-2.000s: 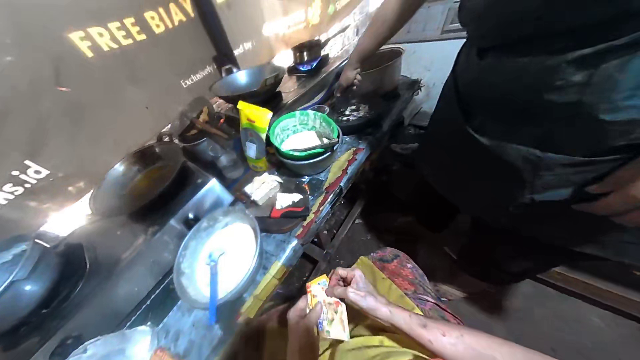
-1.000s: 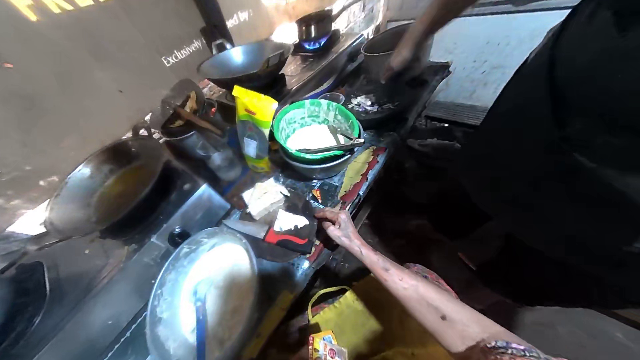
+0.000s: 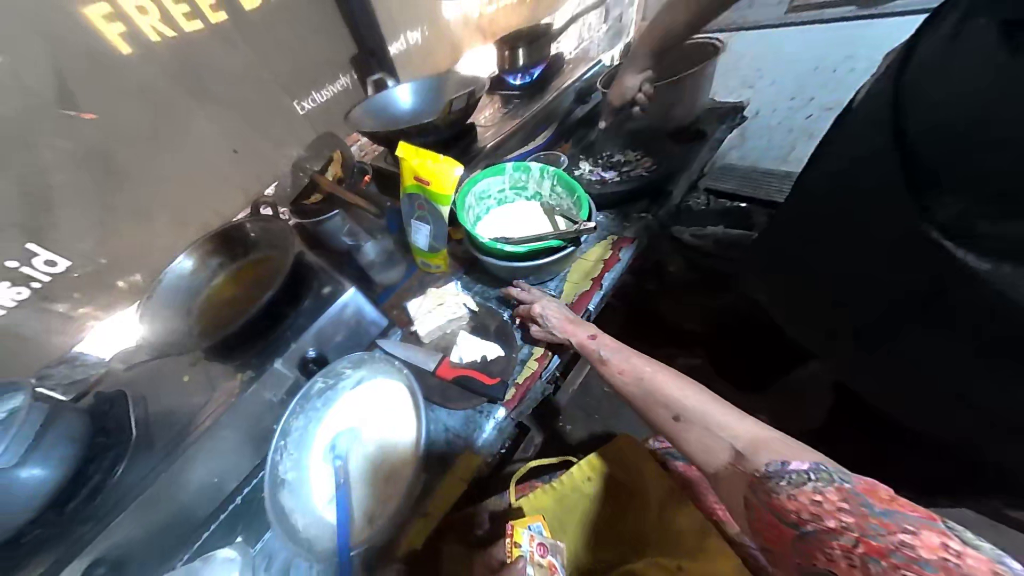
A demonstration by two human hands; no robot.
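Observation:
My right hand (image 3: 548,316) reaches over the worktop edge, fingers spread, just below a green plastic basin (image 3: 524,210) of white batter or flour nested in a metal bowl. My left hand (image 3: 500,560), dark and partly cut off at the bottom, holds small printed seasoning sachets (image 3: 534,547) over a yellow apron (image 3: 620,512). Left of my right hand, a dark round board (image 3: 488,328) bears white blocks (image 3: 442,310), perhaps tofu, a smaller white piece (image 3: 476,347) and a knife with a red and black handle (image 3: 444,370). A metal bowl of white batter (image 3: 348,456) with a blue-handled utensil stands nearer.
A wok with oil (image 3: 232,284) is at left, another wok (image 3: 420,100) behind. A pot (image 3: 524,52) sits over a blue flame. A yellow pouch (image 3: 428,204) stands by the basin. At right, another person in dark clothing (image 3: 896,200) reaches toward a large pot (image 3: 680,76).
Two seconds ago both my hands were at the sachet; my right hand has since moved out to the worktop, and now lies farther up, near the basin. The view has shifted closer to the worktop.

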